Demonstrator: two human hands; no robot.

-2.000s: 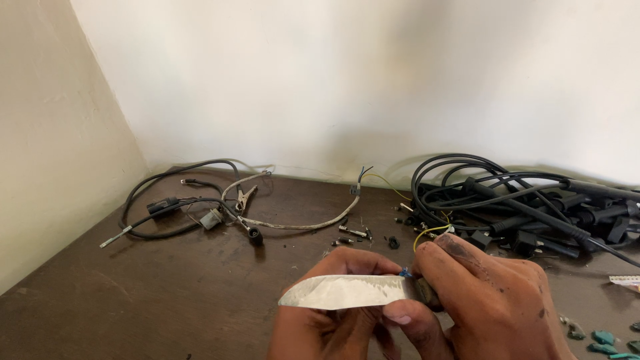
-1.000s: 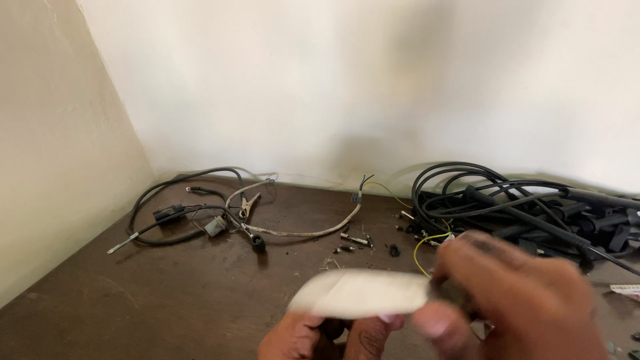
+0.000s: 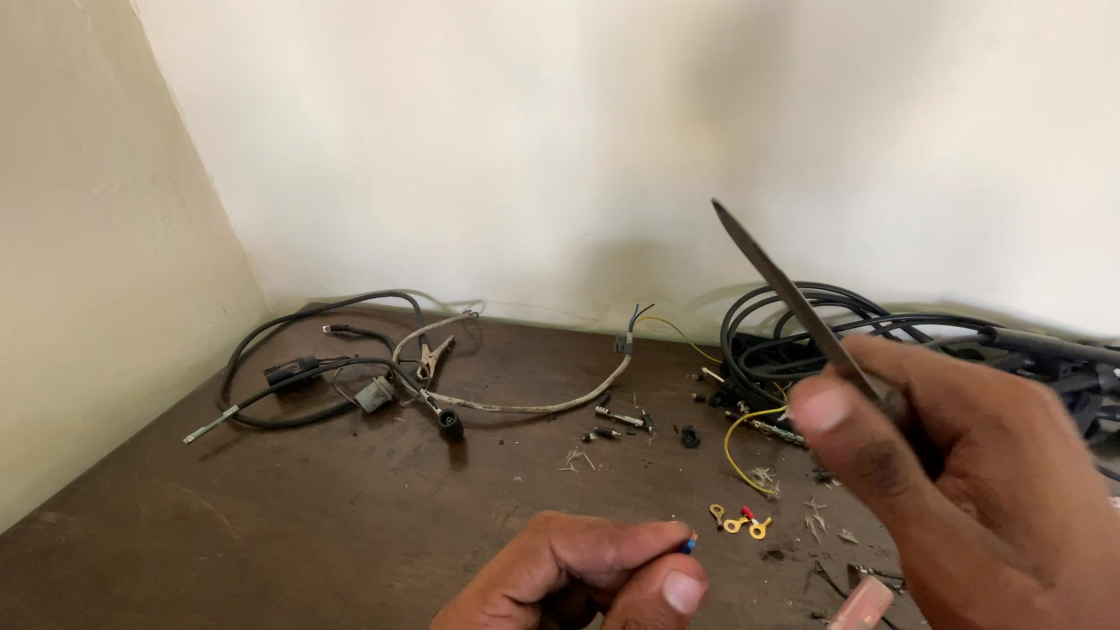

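Note:
My right hand grips a knife by its handle, the blade pointing up and to the left, seen nearly edge-on. Lower and to the left, my left hand pinches a small blue insulated wire end between thumb and forefinger; a bit of copper shows at its tip. Most of that piece is hidden by the fingers. The blade is apart from the wire. Just right of the left fingertips, several brass ring terminals lie on the brown table, one with a red part.
At the left back lies a loop of cable with connectors and a metal clip. Coiled black cables are heaped at the right back. A yellow wire, small metal connectors and wire scraps lie between. A pinkish object is at the lower right.
The knife was lying flat-side on over my left fingers; my right hand has raised it away, and its blade now points upward. The ring terminals have come into sight.

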